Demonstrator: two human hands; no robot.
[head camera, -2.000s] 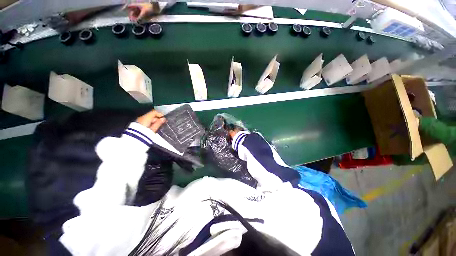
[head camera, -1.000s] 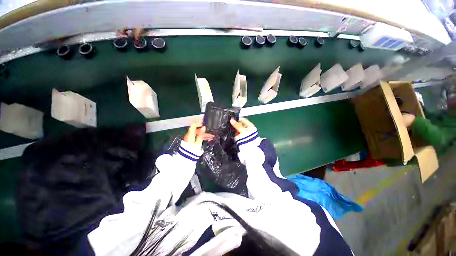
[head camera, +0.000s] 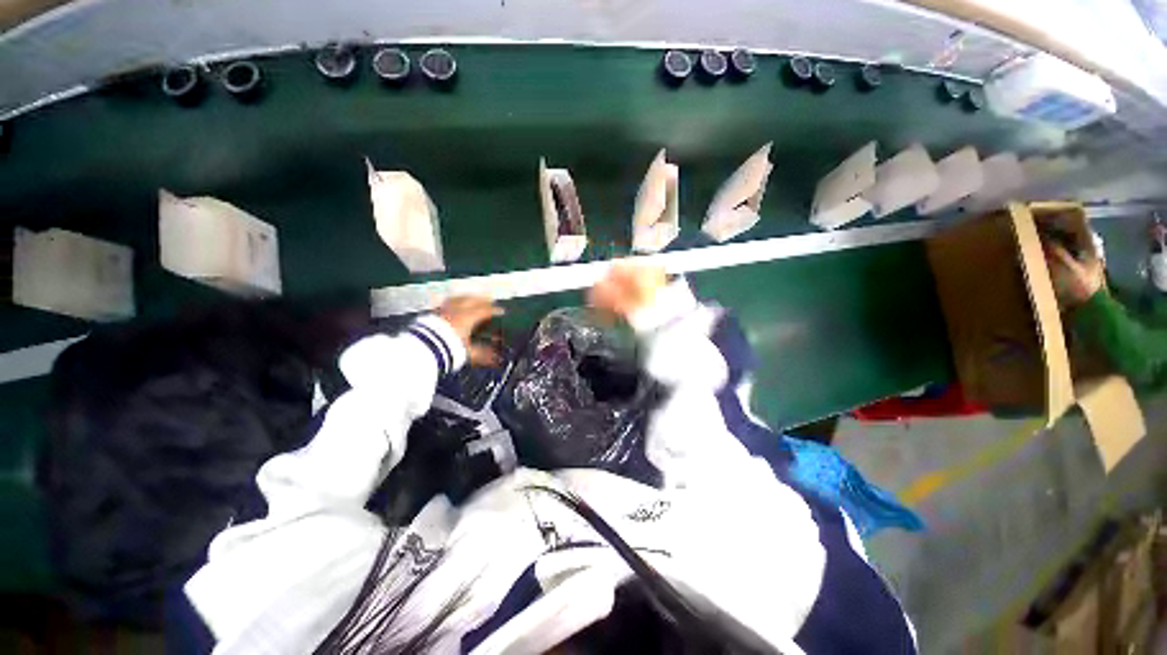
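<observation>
My left hand (head camera: 474, 326) is above the belt's near side, fingers spread, with no thing visible in it. My right hand (head camera: 625, 292) is blurred near the white line; whether it holds anything cannot be told. A shiny black poly bag (head camera: 557, 397) lies open between my forearms, dark inside. Black packs with pale edges (head camera: 480, 441) lie left of it, partly under my left sleeve. An open white carton (head camera: 563, 218) beyond my hands has something dark inside. More open white cartons (head camera: 657, 207) stand in a row along the white line.
A bulky black sack (head camera: 166, 448) lies at left. Black round parts (head camera: 390, 64) line the belt's far side. A large brown carton (head camera: 992, 307) stands at right, with a green-sleeved person's hand (head camera: 1079, 271) in it. A blue bag (head camera: 845, 486) hangs at the belt edge.
The black pack I held in both hands is no longer seen there; the carton ahead now shows something dark inside. My hands have moved apart, and the poly bag's opening is uncovered.
</observation>
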